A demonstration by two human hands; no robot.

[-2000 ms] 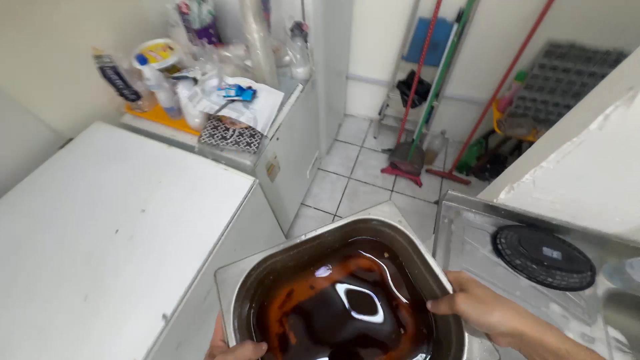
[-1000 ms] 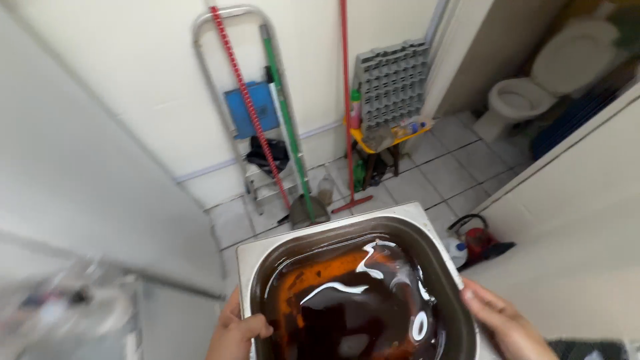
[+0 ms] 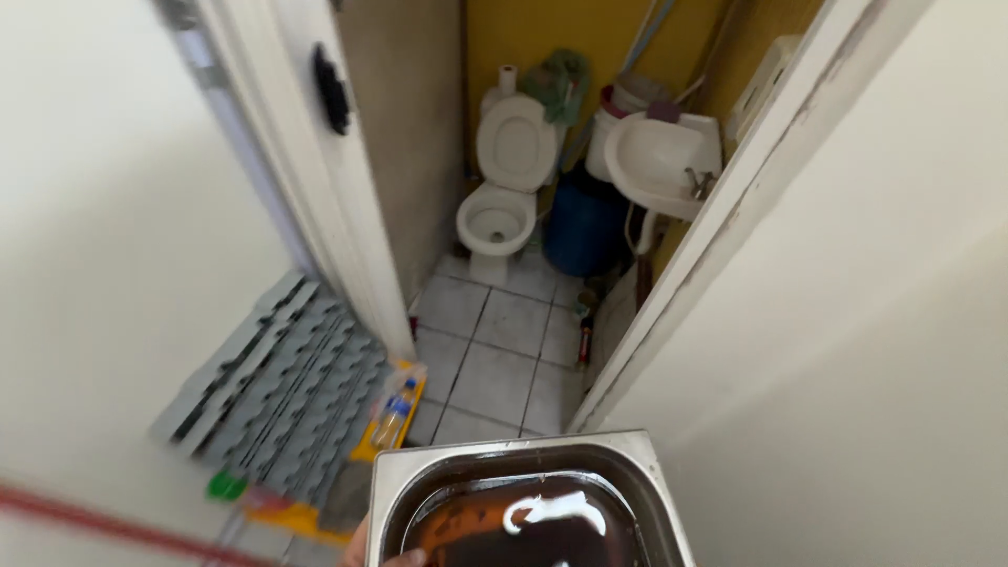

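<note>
A deep stainless steel pan [image 3: 512, 451] holds dark brown liquid [image 3: 488, 535], with an orange-brown patch and bright reflections on its surface. It is at the bottom of the view, its lower part cut off by the frame edge. My left hand [image 3: 358, 543] grips the pan's left side, with a fingertip over the inner wall. Of my right hand, only a sliver at most shows by the pan's lower right side; its grip is hidden.
Beyond a doorway with a white frame [image 3: 756, 213] stand a toilet [image 3: 496, 220], a blue bin [image 3: 581, 224] and a washbasin [image 3: 661, 157]. Stacked grey egg trays [image 3: 283, 394] and a plastic bottle [image 3: 394, 413] sit on a yellow surface at left. A red pole [image 3: 118, 524] crosses the lower left.
The view has swung right, from the white surface and the brooms to the bathroom doorway. The pan has come along in my hands and now sits lower in view; my right hand has almost left the frame.
</note>
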